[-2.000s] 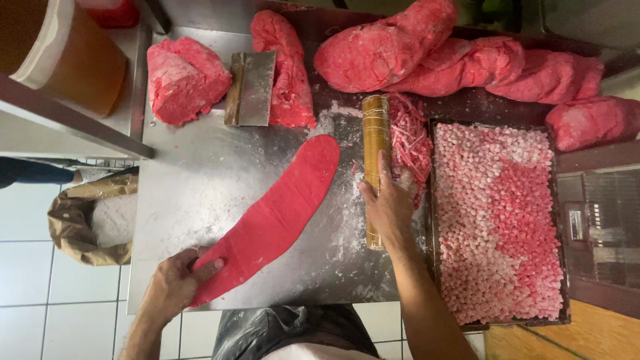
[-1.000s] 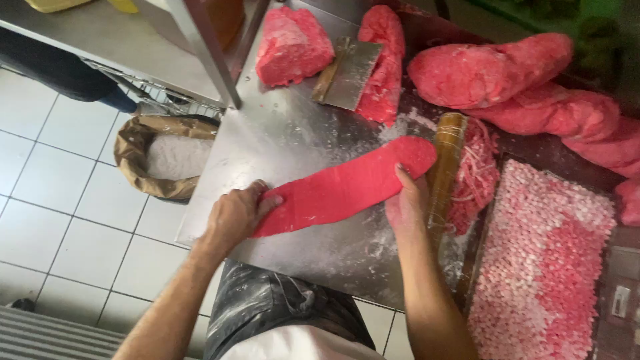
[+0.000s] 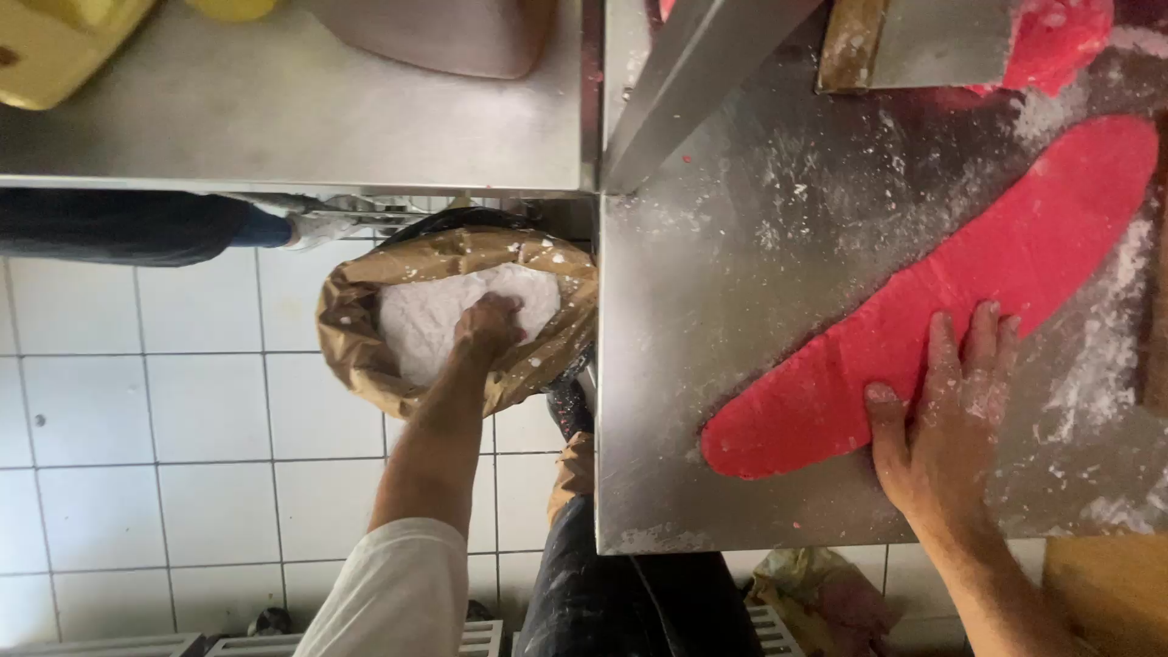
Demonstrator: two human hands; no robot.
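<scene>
My left hand (image 3: pixel 491 327) is down in the open paper sack, its fingertips in the white powder (image 3: pixel 420 315); whether they close on any powder is hidden. The brown sack (image 3: pixel 356 370) stands on the floor left of the steel table. My right hand (image 3: pixel 954 411) rests with spread fingers on the lower edge of a long, flat strip of red dough (image 3: pixel 922 310). This strip lies slantwise across the steel table (image 3: pixel 730 283). Beyond it, a bench scraper (image 3: pixel 940 41) with a wooden handle lies against a lump of red dough (image 3: pixel 1063 41).
A slanting steel post (image 3: pixel 693 82) rises at the table's far left corner. Left of it is a steel shelf (image 3: pixel 438 128) with a brown container (image 3: pixel 456 32) and a yellow container (image 3: pixel 64 46). Another person's leg (image 3: pixel 119 224) shows below the shelf. A crumpled bag (image 3: pixel 821 593) lies under the table.
My left hand has let go of the strip's left end and moved left into the sack. My right hand has shifted from the strip's right end to its lower middle edge. The view has swung left.
</scene>
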